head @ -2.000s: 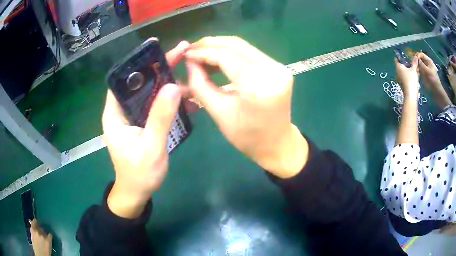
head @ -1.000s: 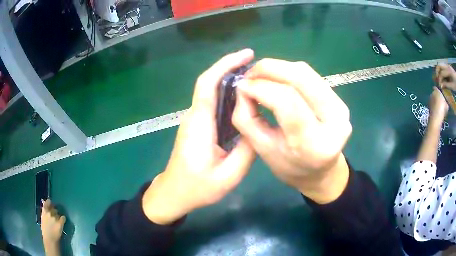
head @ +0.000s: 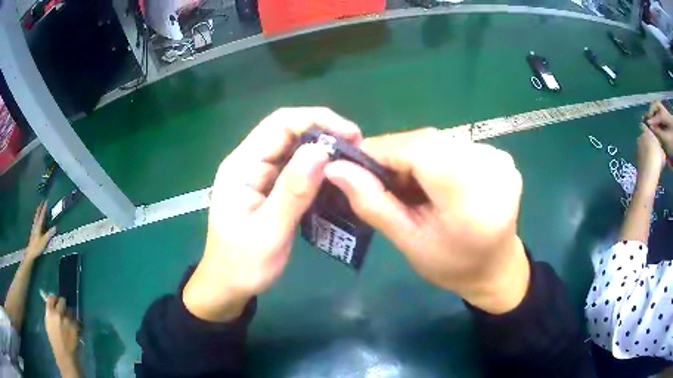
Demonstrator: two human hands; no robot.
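A black phone housing [head: 338, 207] is held up between both hands, tilted, with its pale dotted keypad [head: 333, 240] showing at the lower end. My left hand [head: 254, 214] grips its upper left side, the thumb against the top end. My right hand [head: 450, 210] grips the upper right side, thumb and fingers at the top edge. A small pale or silvery piece [head: 325, 140] shows at the top end beside my left thumb. The round disc and the wires are hidden by my fingers or the tilt.
A grey post [head: 70, 140] stands at left. A worn pale strip [head: 531, 120] crosses the green surface. Phone units [head: 544, 71] lie at the far right. White rings [head: 626, 177] lie near a person in dotted sleeves. At left, another person's hands are near a flat black panel [head: 69, 280].
The housing has turned so its keypad end shows below my hands. My left hand has moved left and lower, its thumb now at the top end. Another person's second arm has appeared at left.
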